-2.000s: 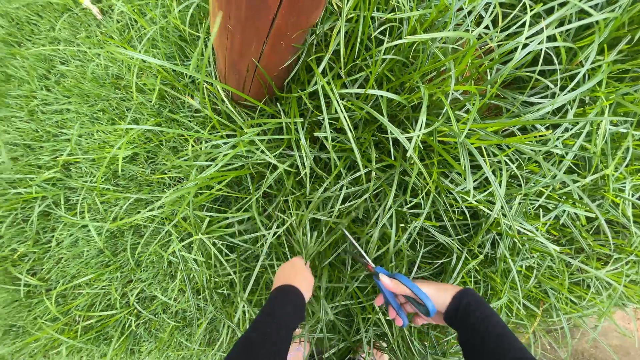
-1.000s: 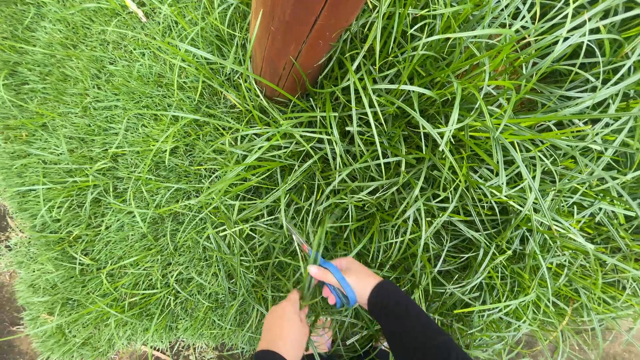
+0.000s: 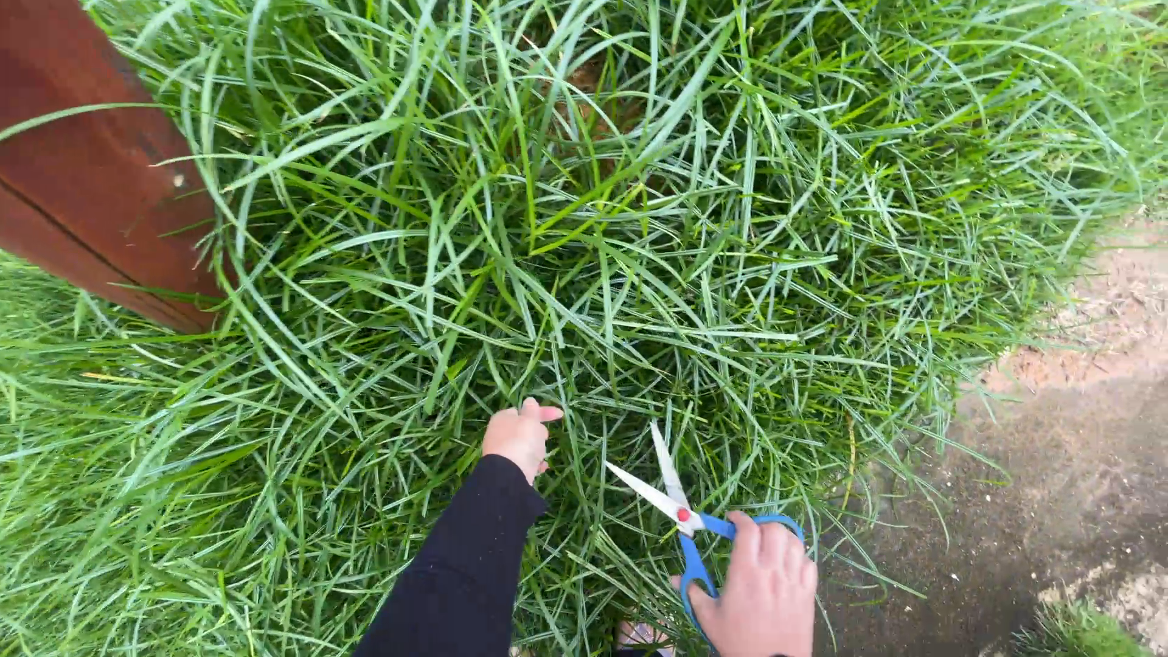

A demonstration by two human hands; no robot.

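Observation:
My right hand [image 3: 762, 584], at the lower right, grips a pair of blue-handled scissors [image 3: 683, 516] by the finger loops. Their two metal blades are spread apart and point up and left over the grass, with a red pivot between them. Left of the blades, my left hand [image 3: 520, 438] reaches into the long green grass [image 3: 584, 301], its thumb and fingers near some blades of it; whether it pinches any cannot be told. A black sleeve covers the left forearm.
A reddish-brown wooden post [image 3: 109, 173] with a long crack rises at the upper left. Bare, damp ground [image 3: 995, 511] lies at the lower right, with a small grass tuft [image 3: 1077, 630]. Part of a foot [image 3: 643, 636] shows at the bottom edge.
The view has shifted right, so the post now stands at the left. My hands, close together one second ago, are apart, and the scissors' blades have opened wide.

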